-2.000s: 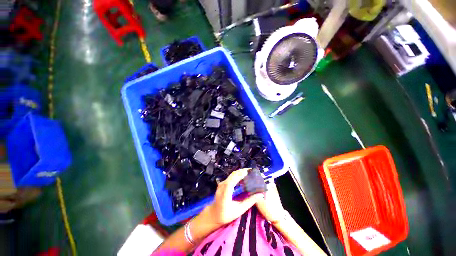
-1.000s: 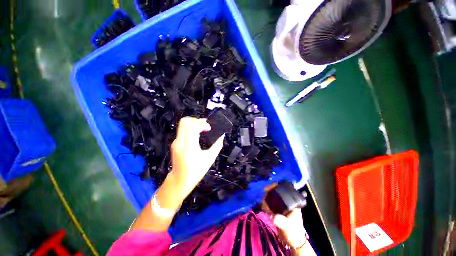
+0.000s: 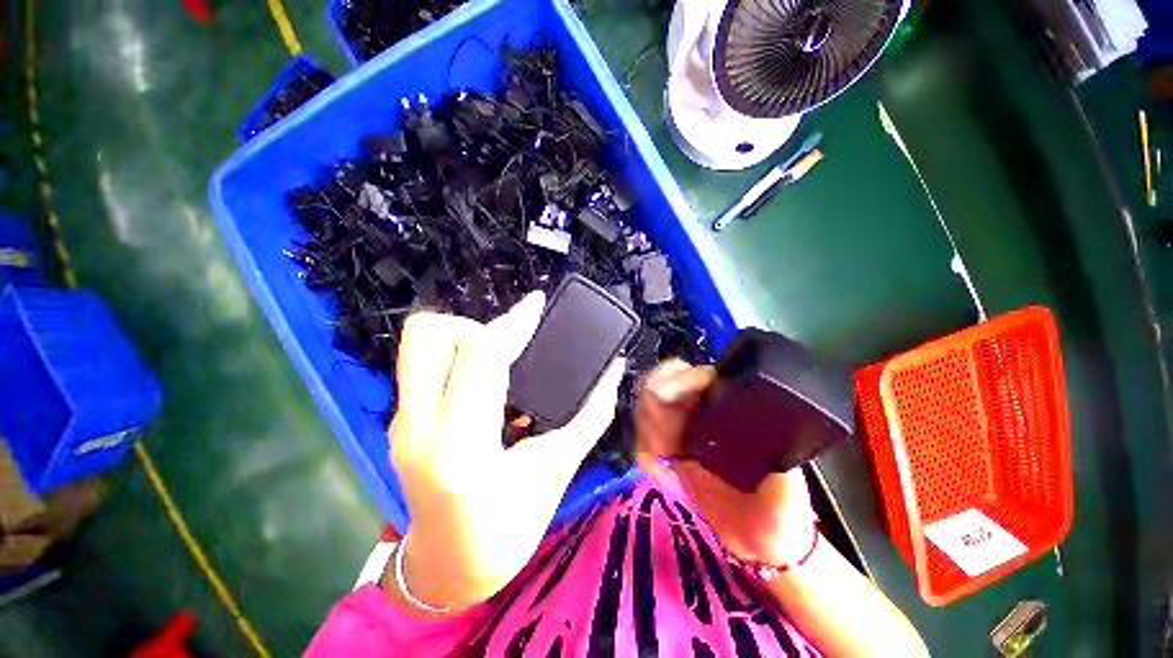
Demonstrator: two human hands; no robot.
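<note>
My left hand (image 3: pixel 470 450) holds a black power adapter (image 3: pixel 572 351) between thumb and fingers, its flat face turned up, above the near part of the tote. My right hand (image 3: pixel 733 495) holds another black adapter (image 3: pixel 772 409), slightly blurred, over the tote's near right corner. The two adapters are apart. The large blue tote (image 3: pixel 290 309) is heaped with black adapters and thin cords (image 3: pixel 450 206). The near part of the heap is hidden behind my hands.
A white fan (image 3: pixel 733 129) stands right of the tote, with pens (image 3: pixel 768 184) beside it. An orange-red basket (image 3: pixel 971 437) with a white label is at the right, a small yellowish item (image 3: pixel 1019 627) below it. Blue totes (image 3: pixel 84 386) are at the left.
My left hand has lifted its adapter from the heap towards me. My right hand has raised its adapter and moved closer to the left one. The view has shifted slightly.
</note>
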